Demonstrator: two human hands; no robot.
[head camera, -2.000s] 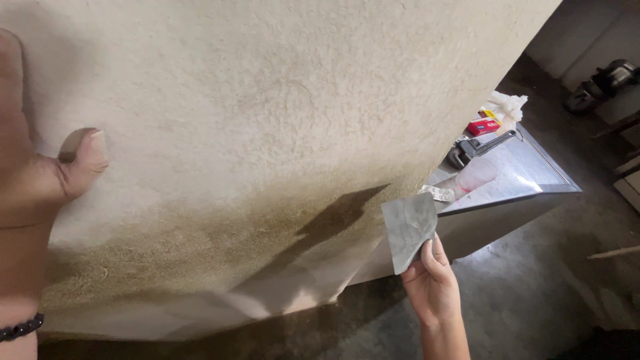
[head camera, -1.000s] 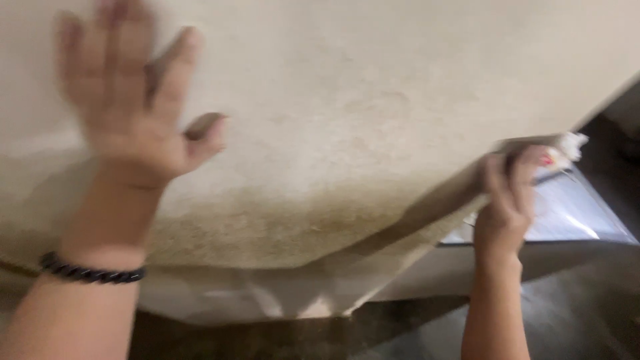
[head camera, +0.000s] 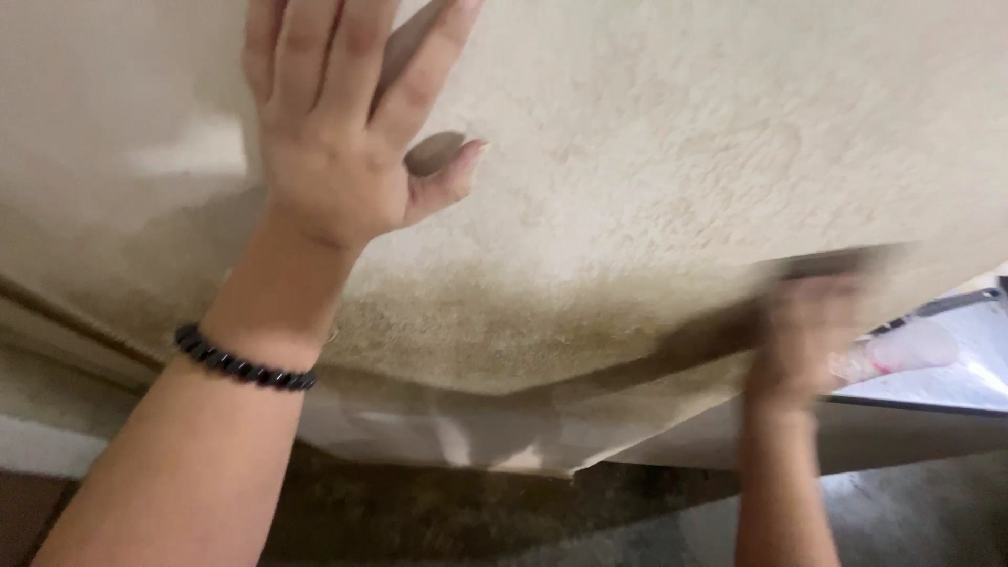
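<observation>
My left hand (head camera: 339, 157) lies spread against the rough, pale plastered surface (head camera: 591, 181), fingers pointing up, with a black beaded bracelet (head camera: 240, 368) on the wrist. Nothing is held in it. Over on the right, my right hand (head camera: 803, 339) is blurred by motion and grips a thin grey sheet (head camera: 843, 261), seen almost edge-on close to the surface. Whether the sheet touches the plaster cannot be told. Brownish staining runs along the lower part of the plaster, and the right hand's dark shadow falls across it.
At the right edge is a shiny-topped table (head camera: 976, 362) bearing a clear plastic item (head camera: 913, 346) and a dark-handled tool (head camera: 957, 302). Below the plaster's lower edge lies a dark concrete floor (head camera: 441, 520).
The grey sheet, held out flat-on in my right hand two seconds ago, is now edge-on near the plaster. My left hand shows farther into view. The view has shifted.
</observation>
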